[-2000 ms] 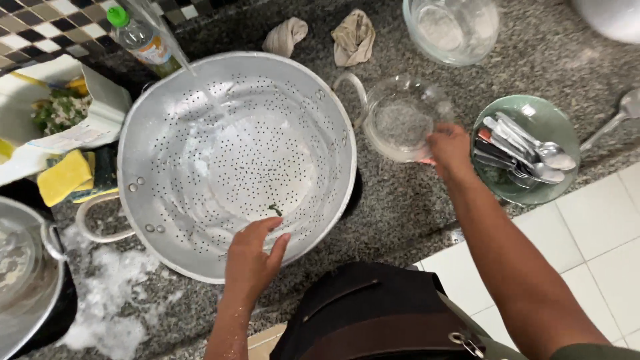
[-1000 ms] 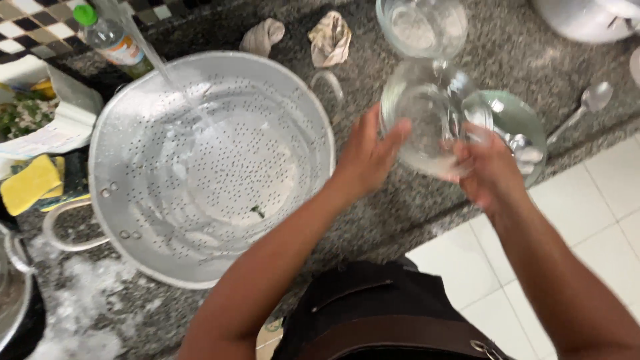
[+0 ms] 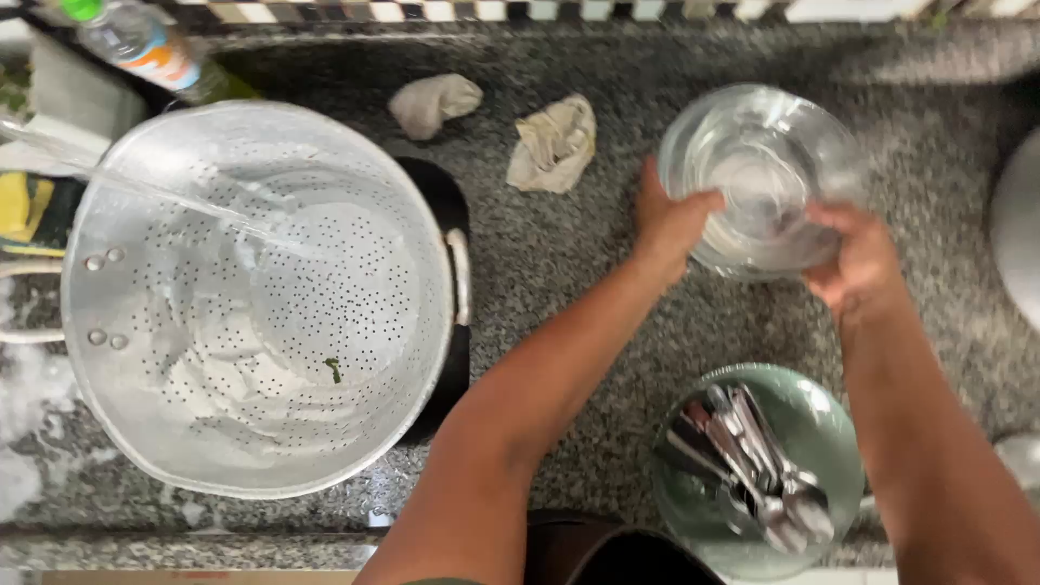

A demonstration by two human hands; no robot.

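Observation:
Both my hands grip a clear glass bowl [image 3: 760,175] over the right part of the counter. My left hand [image 3: 670,219] holds its left rim, thumb over the edge; my right hand [image 3: 857,248] has the lower right rim. The glass looks layered, and I cannot tell whether one bowl sits inside another. A large perforated aluminium colander [image 3: 341,284] stands at the left, with a stream of water running into it and a small green leaf scrap [image 3: 333,370] inside. Below my hands is a green glass bowl [image 3: 841,455] with spoons and other cutlery [image 3: 756,479].
Two crumpled cloths [image 3: 435,104] lie behind, on the granite counter [image 3: 569,268]. A green-capped bottle [image 3: 154,53] and a yellow sponge [image 3: 24,207] are at the left. A metal pot [image 3: 1020,227] stands at the right edge. Suds lie left of the colander.
My left hand has left the colander and joined my right on the glassware. The glass bowl from beside the colander was lifted and carried toward the other clear bowl. The view has shifted and turned.

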